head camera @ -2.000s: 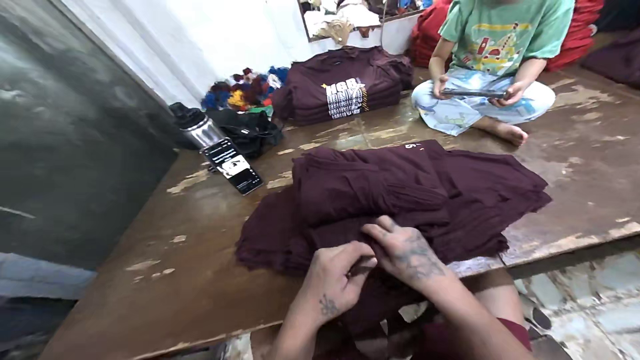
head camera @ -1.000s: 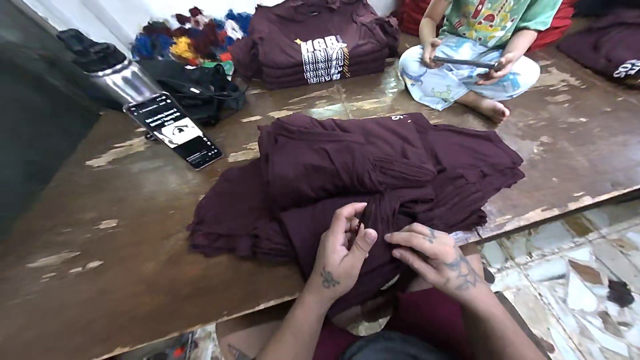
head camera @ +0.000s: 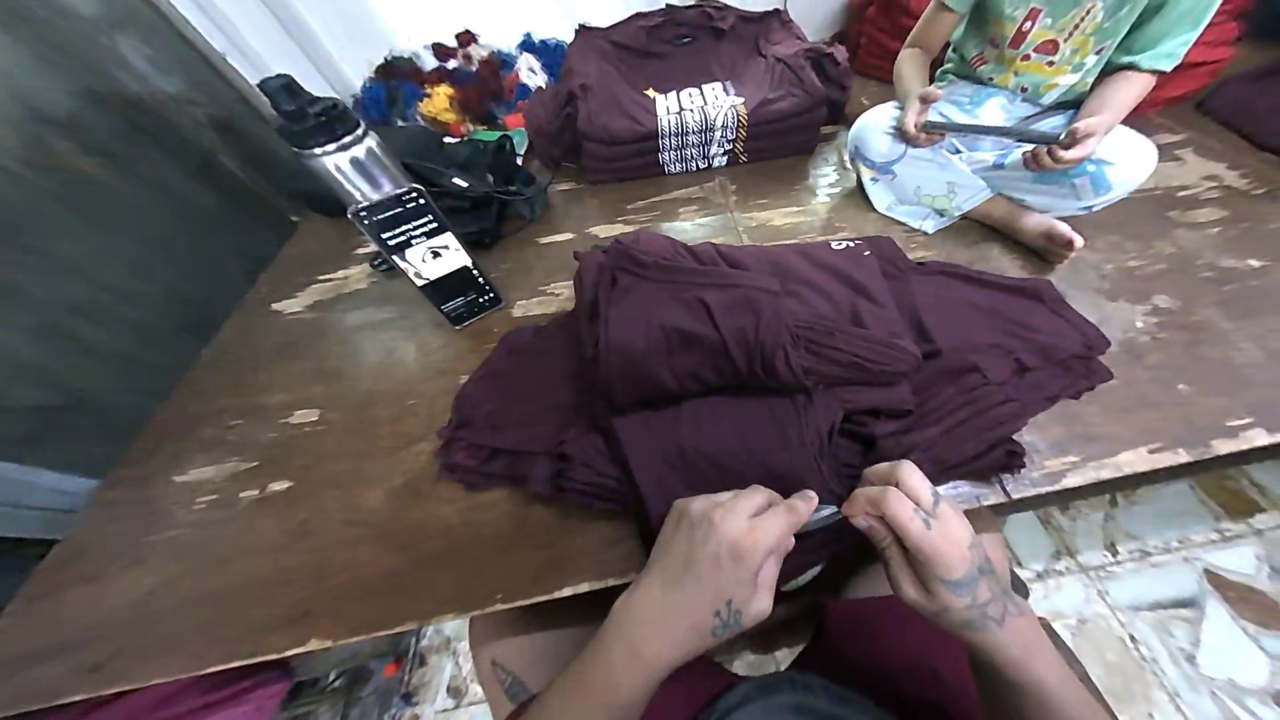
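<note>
A pile of dark maroon shirts [head camera: 690,330] lies at the front edge of the wooden table, part of its cloth hanging toward my lap. My left hand [head camera: 725,560] is over the near edge of the pile, its thumb and forefinger closed on a small metal tool [head camera: 822,518], perhaps thread snippers; most of it is hidden. Just to the right, my right hand [head camera: 925,545] has its fingertips pinched together close to the tool's tip. Whether a thread or a bit of cloth is between them is too small to tell.
A phone [head camera: 430,255] leans on a steel bottle [head camera: 345,150] beside a black bag [head camera: 470,180]. Printed maroon shirts [head camera: 700,90] are stacked at the back near colourful yarn scraps [head camera: 450,90]. Another person [head camera: 1010,130] sits cross-legged on the wooden table [head camera: 330,480], holding a dark device.
My hands, with fingers spread over the cloth one second ago, are now pinched close together at the pile's near edge. A small metal tool now shows at my left fingertips.
</note>
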